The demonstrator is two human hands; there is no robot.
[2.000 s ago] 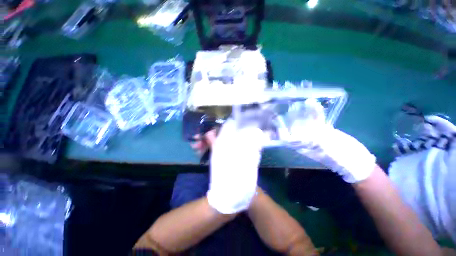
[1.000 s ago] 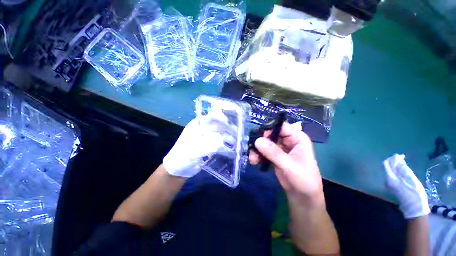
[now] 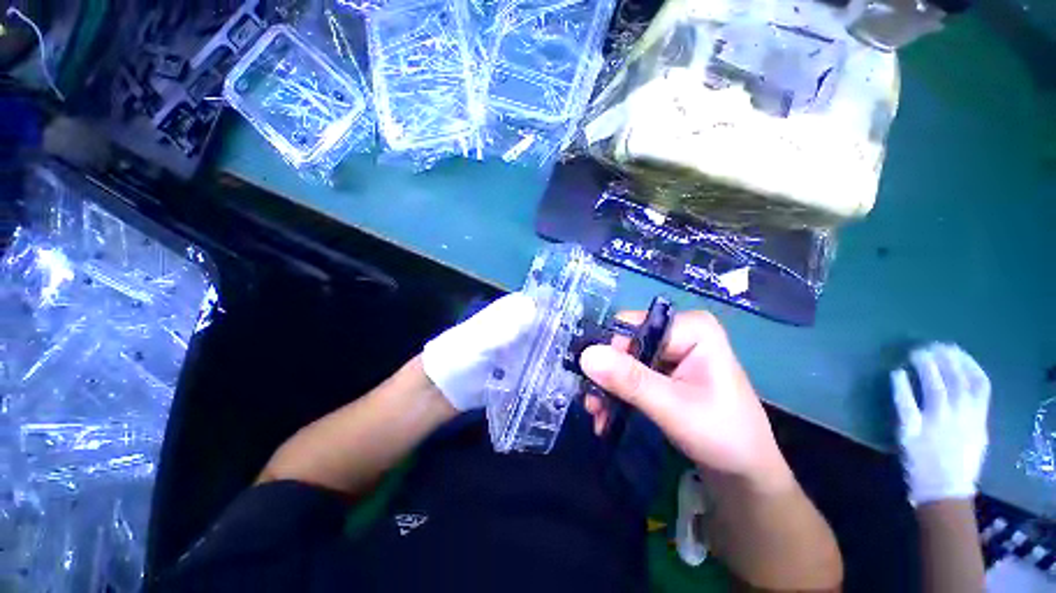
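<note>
My left hand, in a white glove, holds a clear plastic case tilted on edge over my lap. My bare right hand holds a dark bar-shaped black plastic part between thumb and fingers, close against the right side of the case. A smaller dark piece shows at my right thumb tip by the case; I cannot tell if it touches the case. The far fingers of my left hand are hidden behind the case.
The film-wrapped cream press fixture stands ahead on a black base plate. Bagged clear cases lie left of it, beside a dark parts tray. A bin of bagged cases is at left. Another person's gloved hand rests at right.
The case has turned from facing up to nearly edge-on, and the black part has come closer to it. The view has shifted slightly. The other person's hand has spread its fingers.
</note>
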